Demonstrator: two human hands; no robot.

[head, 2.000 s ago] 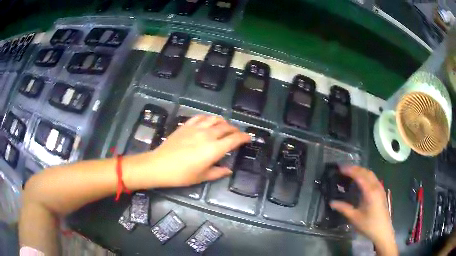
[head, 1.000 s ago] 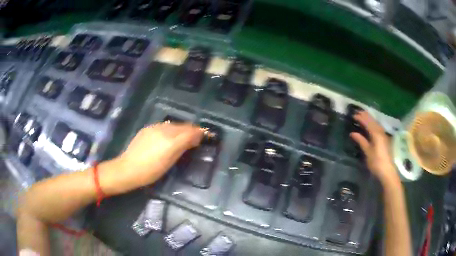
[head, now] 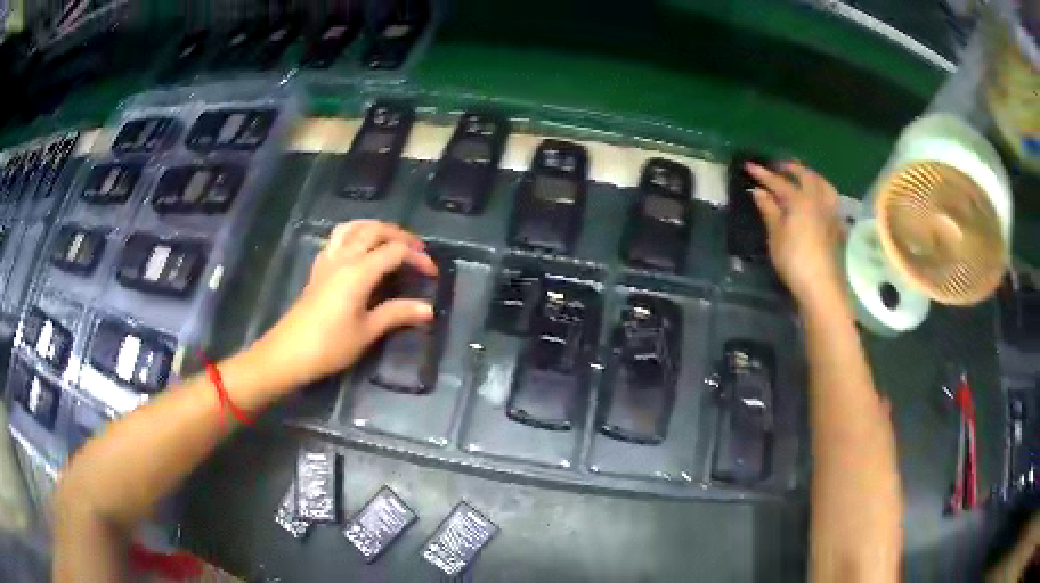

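Observation:
A clear blister tray [head: 513, 458] holds phones face-down in two rows. My left hand [head: 363, 290], with a red string on the wrist, has thumb and fingers around the upper part of a phone [head: 407, 362] in the front row. My right hand [head: 798, 216] has its fingers on a dark phone [head: 747, 233] at the right end of the back row. Other front-row phones [head: 555, 362] lie in their pockets with their bays showing. Several loose batteries [head: 461, 536] lie below the tray.
More filled trays [head: 217, 245] stand on the left. A green conveyor belt [head: 639, 97] with a pale edge runs behind. A small fan [head: 942, 233] stands on the right beside a pale ring [head: 884, 279]. A red tool [head: 968, 444] lies right of the tray.
My right hand has moved from the front right phone to the back right one. My left hand has shifted left to another front-row phone. The camera view has also shifted.

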